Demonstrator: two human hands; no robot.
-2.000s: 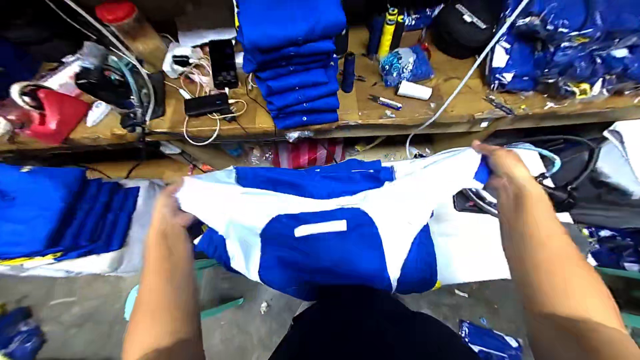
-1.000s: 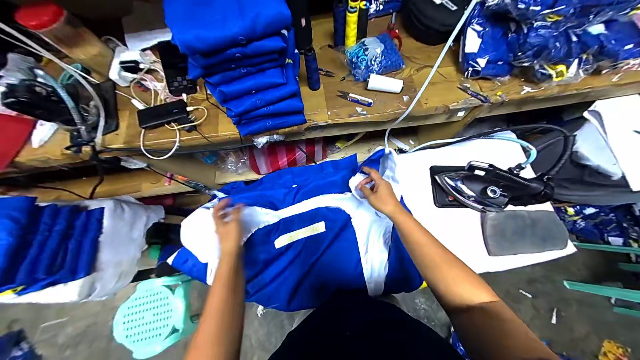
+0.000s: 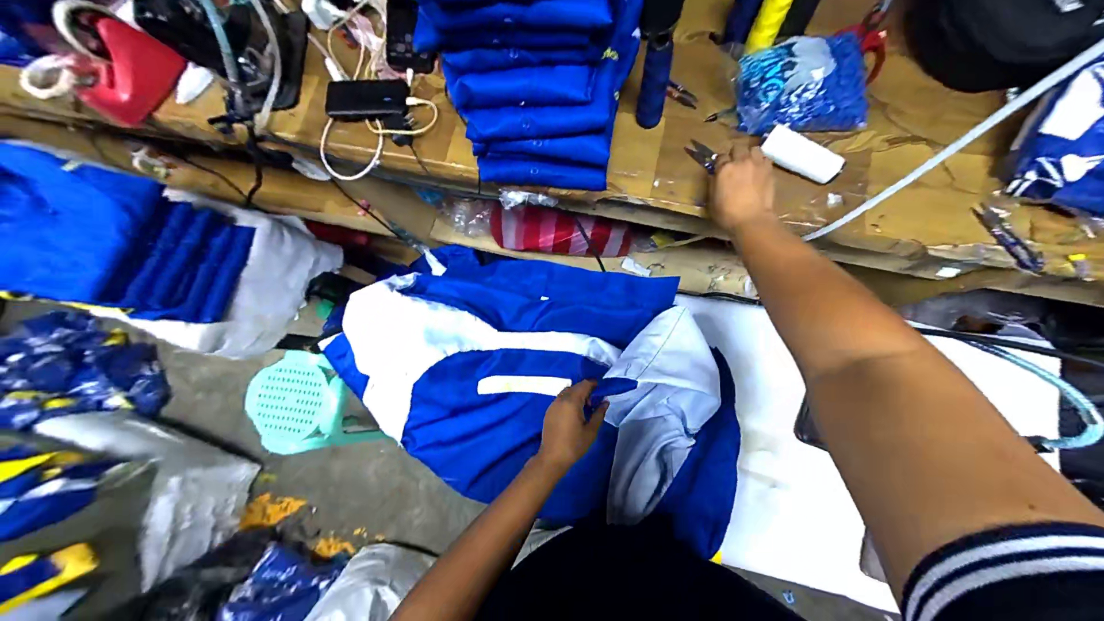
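A blue and white garment [image 3: 509, 431] lies spread in front of me, a white strip [image 3: 524, 385] across its blue panel. My left hand [image 3: 571, 424] pinches the garment's blue-edged white sleeve [image 3: 668, 371] near its cuff. Up on the wooden shelf, my right hand [image 3: 743, 183] is over the handles of small thread snips [image 3: 703, 156], whose blades point to the left. Just right of that hand lies a white cylindrical roll [image 3: 802, 154], below a plastic bag of blue pieces [image 3: 802, 84]. My right fingertips are partly hidden, so their hold is unclear.
Folded blue garments [image 3: 539, 112] are stacked on the shelf, left of my right hand. A black power bank [image 3: 367, 99] with white cables lies farther left. More folded blue garments [image 3: 103, 233] are at the left, and a mint plastic stool [image 3: 293, 401] stands below. A white cable crosses the shelf's right part.
My right hand has left the garment and reached up to the snips on the shelf. My left hand has moved from the garment's left side to its right sleeve. The view has shifted.
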